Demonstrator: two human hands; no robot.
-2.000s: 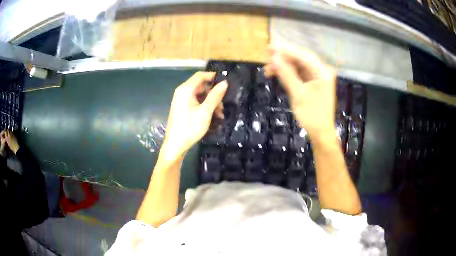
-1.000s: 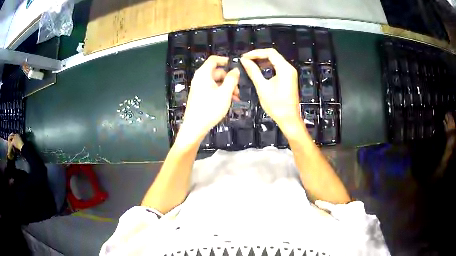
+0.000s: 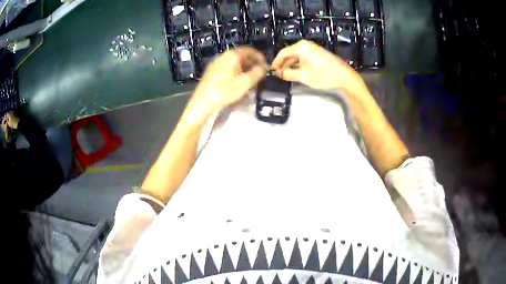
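A black phone housing (image 3: pixel 274 100) with rectangular openings and two pale squares near its lower end is held over the lap, in front of the white shirt. My right hand (image 3: pixel 302 65) pinches its upper end with the fingertips. My left hand (image 3: pixel 236 75) is at the same end, fingers curled and blurred; whether it grips the housing or a tiny part cannot be told. The black pocketed tray (image 3: pixel 248 25) with rows of housings lies just beyond my hands. Loose small pale parts (image 3: pixel 126 45) lie scattered on the green surface left of the tray.
The green bench surface (image 3: pixel 89 72) runs across, its front edge beyond my lap. Another dark tray (image 3: pixel 471 33) is at the far right. A red stool (image 3: pixel 95 143) and another person's hand (image 3: pixel 9 123) and dark sleeve are at the left.
The view has tilted down, so the tray sits higher in the picture. Both hands have come from over the tray to its near edge, with the housing now visible over the lap.
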